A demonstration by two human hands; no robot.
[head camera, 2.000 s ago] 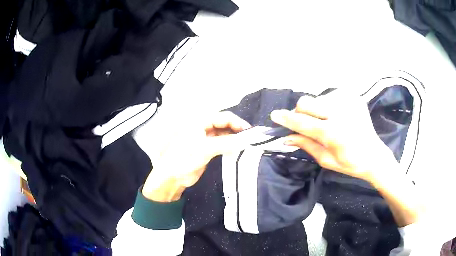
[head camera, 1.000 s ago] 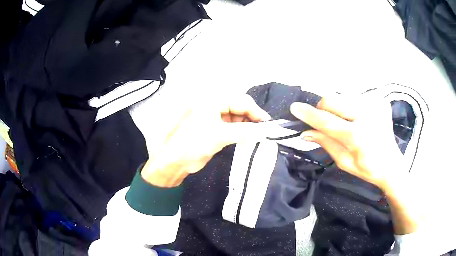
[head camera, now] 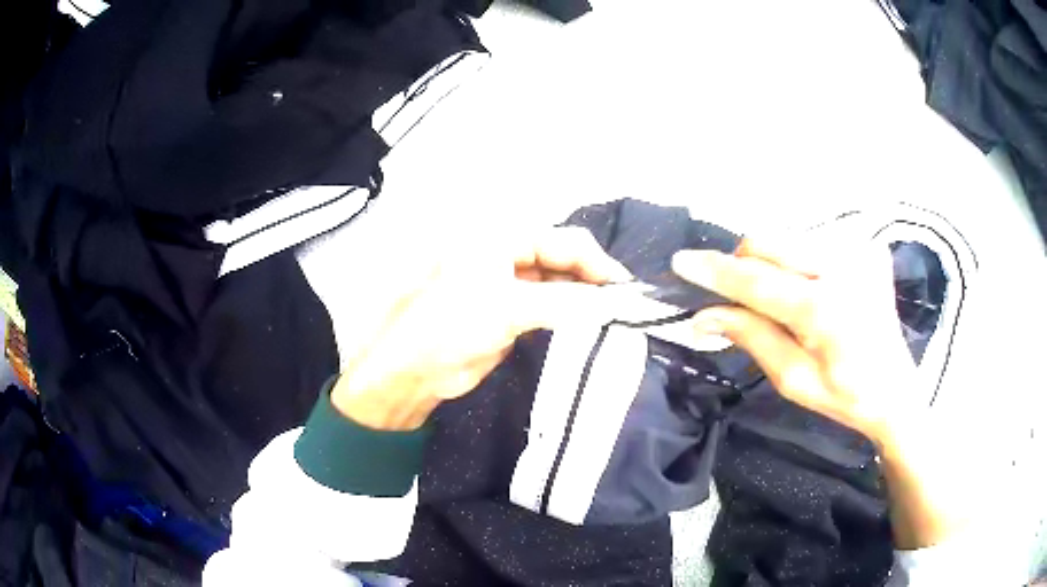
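Observation:
Dark trousers (head camera: 494, 505) with tiny light specks lie in front of me, their top turned to show the white waistband lining (head camera: 586, 419) with a black line and the smooth pocket bag (head camera: 660, 447). My left hand (head camera: 459, 327) pinches the waistband from the left. My right hand (head camera: 792, 321) holds the same band from the right, its fingers close to the left ones. The lining also curves in a loop right of my right hand. Glare washes out parts of both hands. No snips can be made out.
A trouser pile (head camera: 149, 161) with white lining strips fills the left side. More dark cloth (head camera: 976, 69) is at the upper right. The white table (head camera: 712, 103) shows behind my hands, with its edge at the right. A blue patch lies at the lower left.
Both hands have shifted slightly right in the picture with the waistband still held. The hanging lining strip now slants, and the loop opening at the right looks narrower.

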